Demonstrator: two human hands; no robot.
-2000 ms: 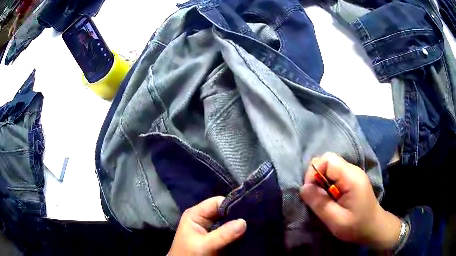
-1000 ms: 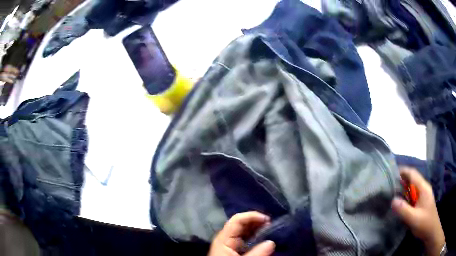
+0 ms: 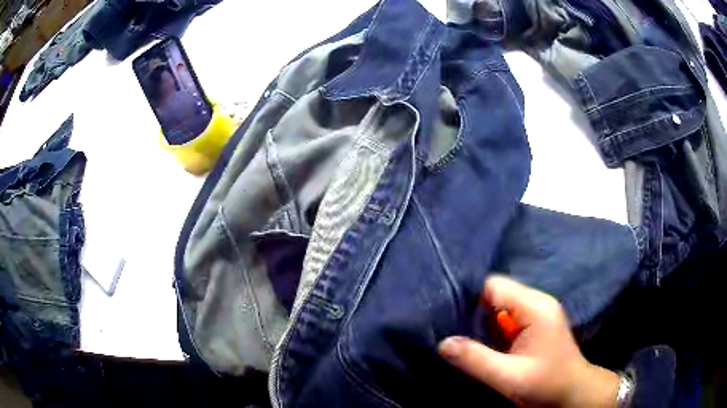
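Observation:
A denim jacket [image 3: 446, 215] lies in front of me, its dark blue outside folded over on the right and its pale grey-blue inside showing on the left. A button placket [image 3: 355, 263] with buttonholes runs down its middle, and the collar [image 3: 391, 56] is at the top. My right hand [image 3: 526, 343] is over the lower right of the jacket, thumb and forefinger apart, with orange-handled thread snips [image 3: 508, 323] in the palm; the blades are hidden. My left hand is not in view.
A smartphone [image 3: 171, 88] leans on a yellow tape roll [image 3: 199, 145] at the upper left of the white table [image 3: 131, 191]. Other denim jackets lie at left [image 3: 36, 247], far left and right [image 3: 646, 96]. A thin pale stick [image 3: 118, 276] lies at the left.
The jacket's right front has been folded over, showing its dark outside and covering most of the inside and dark pocket bag. My right hand has moved inward; my left hand has left view.

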